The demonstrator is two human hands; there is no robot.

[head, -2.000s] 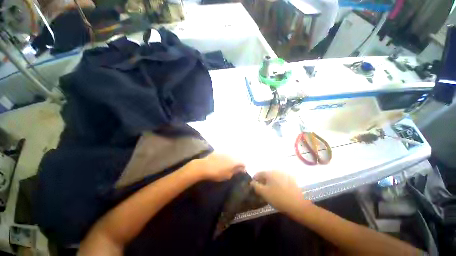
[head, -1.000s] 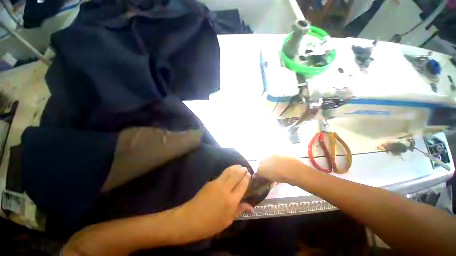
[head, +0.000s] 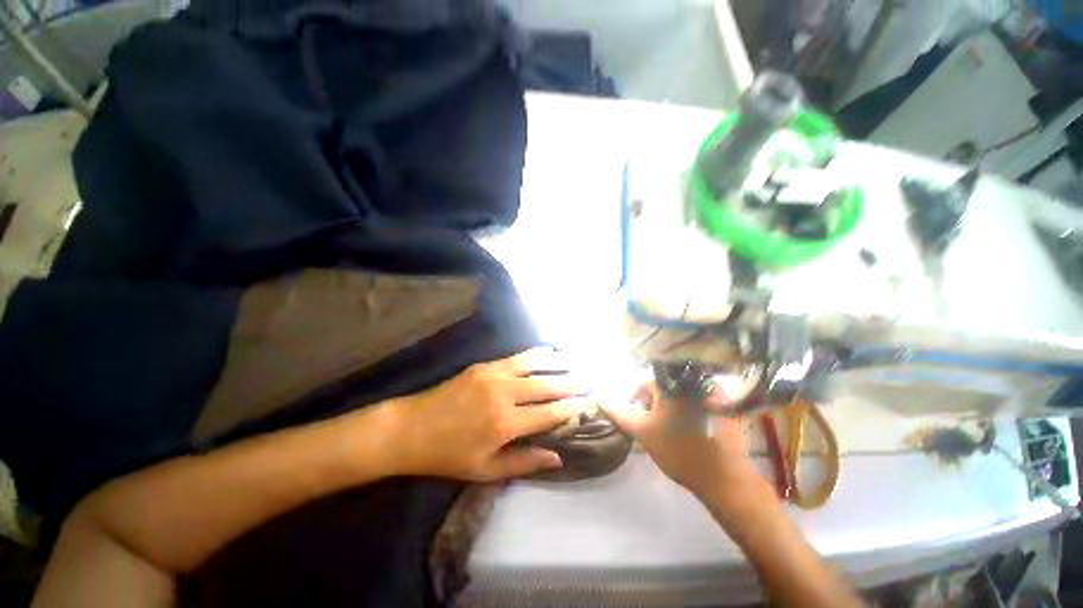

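The navy fabric [head: 297, 131] lies in a large heap on the left and across the table, with a patch of brown lining [head: 344, 321] showing on it. My left hand [head: 499, 416] presses on a folded edge of the fabric, fingers pointing right. My right hand [head: 677, 434] is beside it under the machine head, fingertips at the same fabric in strong glare. A small bunched fold of brown lining [head: 590, 445] shows between the hands. The needle area of the sewing machine [head: 713, 380] is just right of the fingers; the needle itself cannot be made out.
Scissors with red and orange-yellow loops [head: 814, 454] lie on the machine bed, partly behind my right hand. A green ring tray [head: 778, 249] with small metal parts sits on the machine head. A pale marked strip [head: 665, 588] runs along the table's front edge.
The view has moved closer to the machine. Both hands and the fabric edge have moved from the table's front edge up to the needle area. The brown lining fold now lies between the hands.
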